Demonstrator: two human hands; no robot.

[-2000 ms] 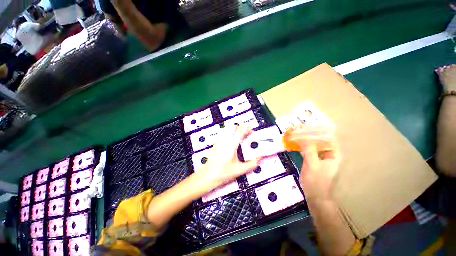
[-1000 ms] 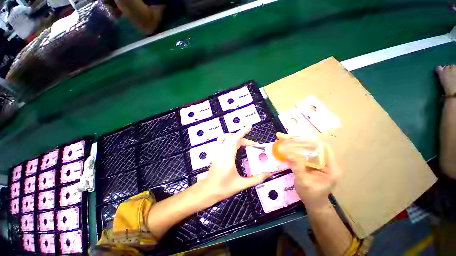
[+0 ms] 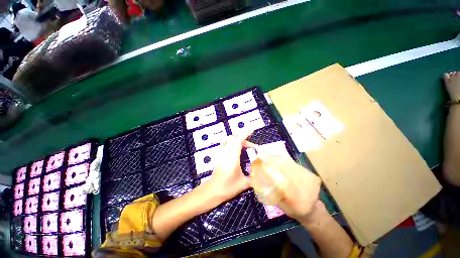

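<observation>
The black plastic tray (image 3: 166, 151) lies in front of me, with pale pieces (image 3: 205, 137) in its right-hand pockets and bare pockets at the left. My left hand (image 3: 229, 166) is over these pieces, thumb and fingers at the left edge of one pale piece (image 3: 272, 150). My right hand (image 3: 295, 189) is closed around the squeeze bottle (image 3: 265, 179), whose orange end is over that piece. The tip is hidden or blurred. Two pale pieces (image 3: 322, 119) lie side by side on the cardboard sheet (image 3: 373, 166).
A second black tray filled with pinkish pieces (image 3: 50, 200) is at left. A crumpled white lump (image 3: 94, 175) lies between the trays. Stacked shiny trays (image 3: 70, 55) stand across the green belt (image 3: 227, 65). Another person's arm (image 3: 452, 126) is at the right edge.
My right hand and the bottle have moved left and down, nearer my left hand. Two pieces now lie on the cardboard where glare and blur covered them at first.
</observation>
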